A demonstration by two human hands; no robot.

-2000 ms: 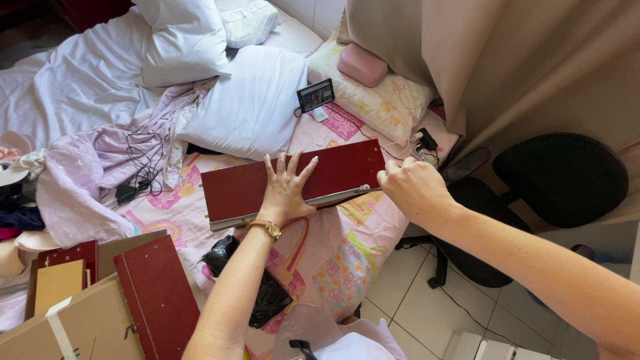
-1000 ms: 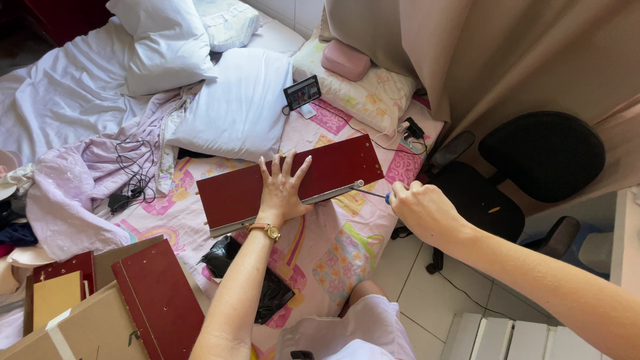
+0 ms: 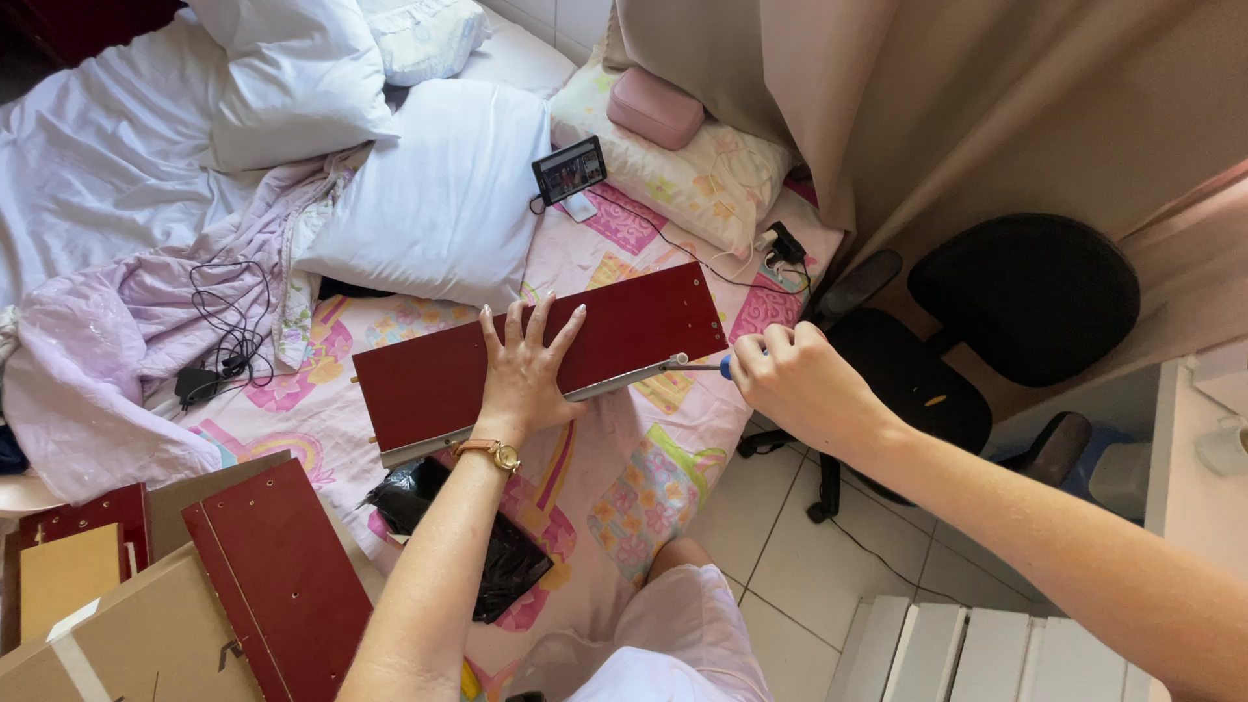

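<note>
A dark red wooden panel (image 3: 634, 317) lies on the bed, with a metal drawer slide (image 3: 624, 378) along its near edge. My left hand (image 3: 526, 375) is spread flat on the panel, fingers apart, its thumb by the slide. Closed around the blue handle of a screwdriver (image 3: 704, 367), my right hand (image 3: 799, 380) is just right of the panel. The screwdriver's shaft points left, and its tip is at the small white roller end of the slide. Most of the handle is hidden in the fingers.
Left of me are another red panel (image 3: 278, 575) and a cardboard box (image 3: 146, 634). A black plastic bag (image 3: 507, 556) lies below the panel. Behind it are pillows (image 3: 439, 195) and a propped phone (image 3: 569, 171). A black office chair (image 3: 907, 390) stands at right.
Two seconds ago my right hand was against the panel's right end; it has since moved away from that end, and the screwdriver shaft shows between hand and slide. My left hand stays on the panel.
</note>
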